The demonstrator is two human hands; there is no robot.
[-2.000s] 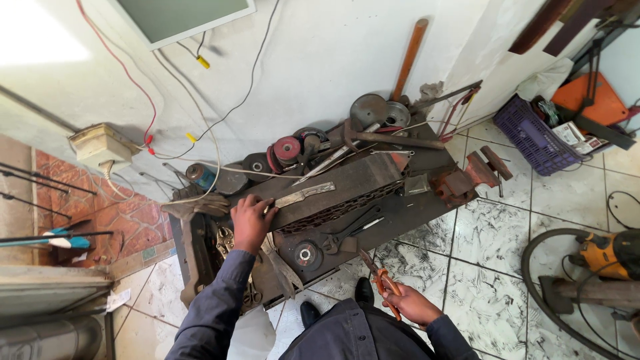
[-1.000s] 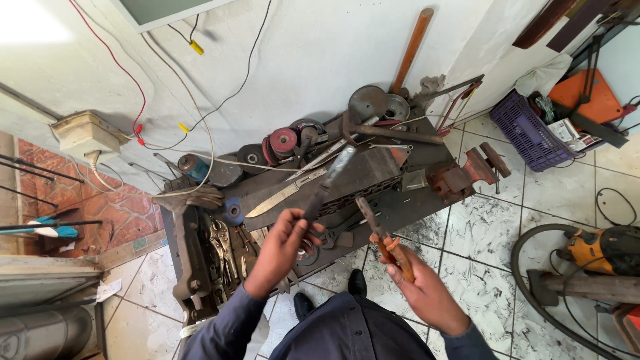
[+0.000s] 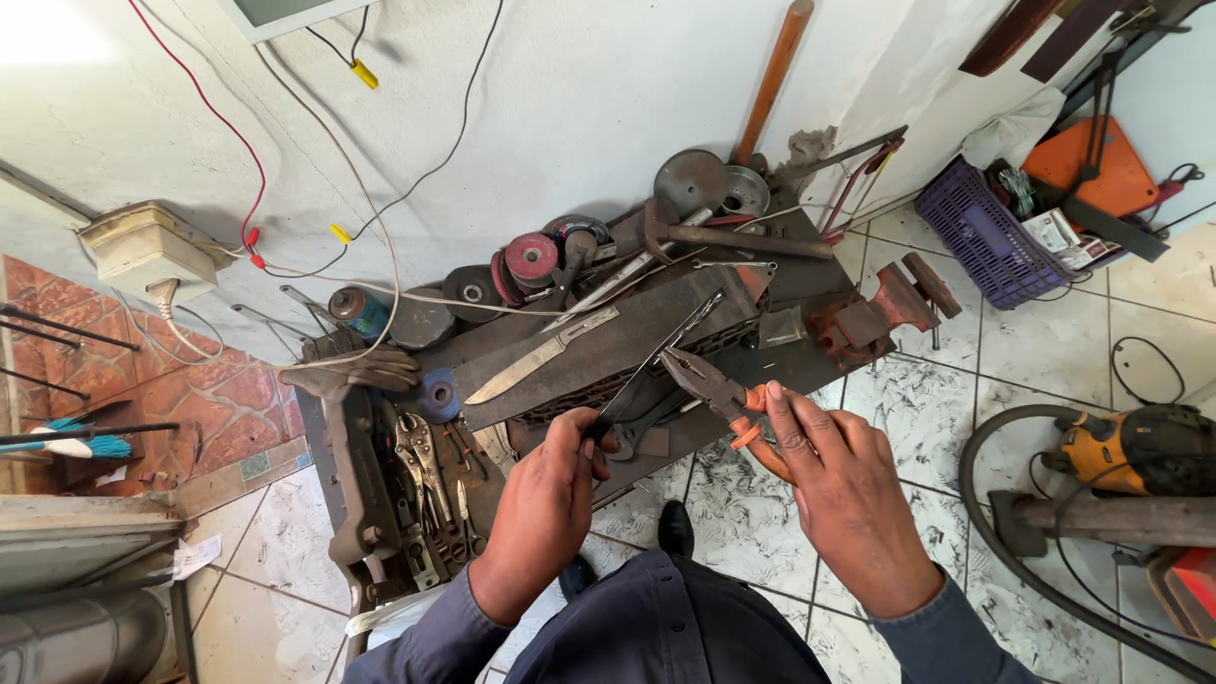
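Note:
My left hand (image 3: pixel 546 494) holds a narrow metal blade (image 3: pixel 655 356) by its dark lower end, tilted up to the right and seen nearly edge-on. Orange-handled combination pliers (image 3: pixel 712 385) are in my right hand (image 3: pixel 850 489). Their jaws point left and lie against or just in front of the blade; contact is unclear. Behind them, a flat knife-shaped piece of metal (image 3: pixel 541 357) rests on a long dark steel block (image 3: pixel 589 366) on the workbench. Under the hands, several loose tools are partly hidden.
Locking pliers (image 3: pixel 418 446) and other tools fill the bench's left side, beside a glove (image 3: pixel 356 366). Grinding discs (image 3: pixel 530 258), a hammer (image 3: pixel 731 236) and a bench vise (image 3: pixel 879 309) line the back and right. Wires hang along the wall. A purple crate (image 3: pixel 993 237) stands on the floor.
My left hand, over the block two seconds ago, now holds the blade, also in its grip one second ago. My right hand has raised the pliers from low over the floor to beside the blade.

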